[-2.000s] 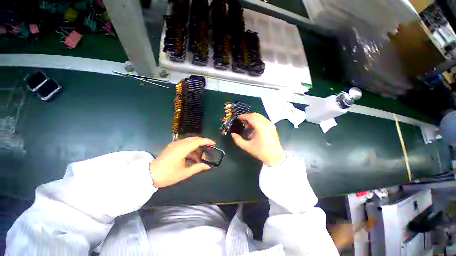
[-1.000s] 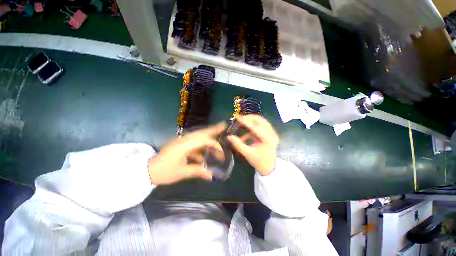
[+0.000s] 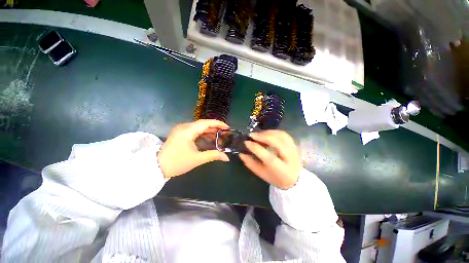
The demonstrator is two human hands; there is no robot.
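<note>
My left hand holds a watch case with a silver rim between thumb and fingers, above the green bench. My right hand is against the case's right side, its fingers on a dark piece that looks like a display module; whether the two parts touch is blurred. A long stack of display modules with gold edges stands just beyond my left hand. A short stack of display modules stands just beyond my right hand.
Two watch bodies lie at the far left. Tweezers lie by the pale rail. Beyond it, a white tray holds black-gold rows. Crumpled wipes and a dispensing bottle lie at the right.
My right hand has moved from the short stack to the watch case, bringing a dark piece. The hands are now together around the case. The view has shifted, so the bench items sit further right.
</note>
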